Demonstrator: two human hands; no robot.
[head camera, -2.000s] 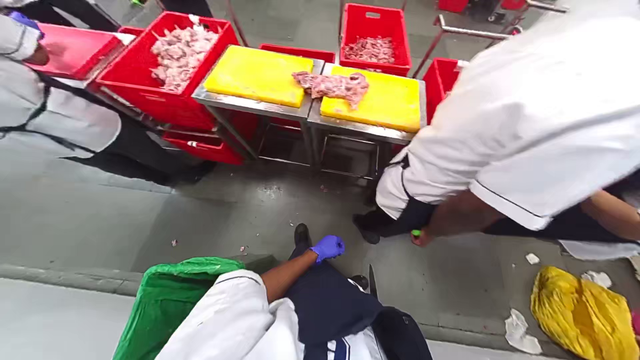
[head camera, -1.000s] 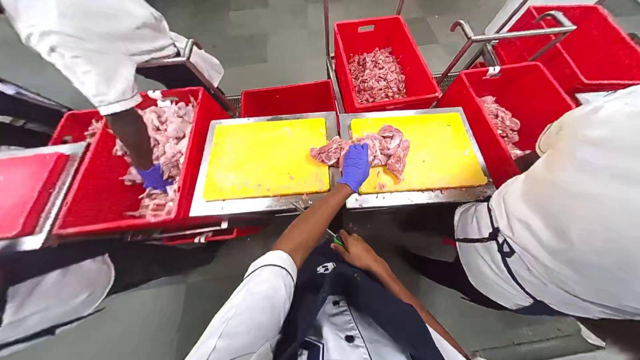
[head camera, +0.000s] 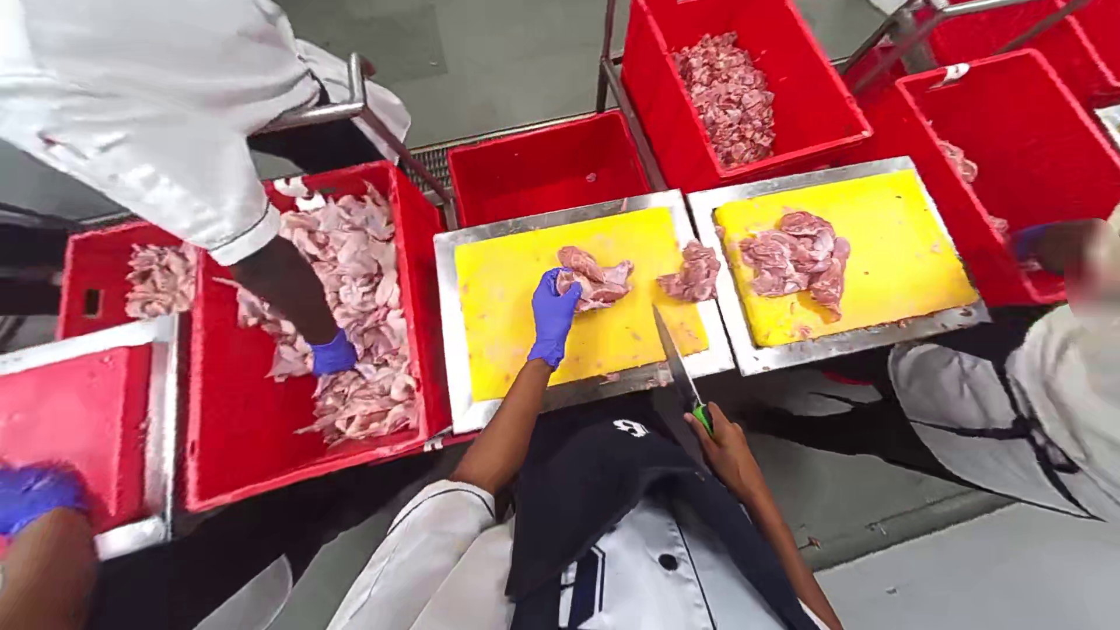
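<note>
My left hand, in a blue glove, grips the left end of a piece of raw meat lying on the left yellow cutting board. Bare, my right hand holds a knife by its green handle, the blade pointing away from me over the board's near right edge. Another piece of meat lies at the right side of that board, reaching over its metal frame. More raw meat rests on the right yellow cutting board.
A co-worker's gloved hand reaches into a red crate of meat on the left. Another gloved hand is at far left. Beyond the boards are red crates, one holding cut meat. A person stands at right.
My left hand has moved left from the right board to the left one, where pieces of meat now lie. The knife has come into plain view in my right hand.
</note>
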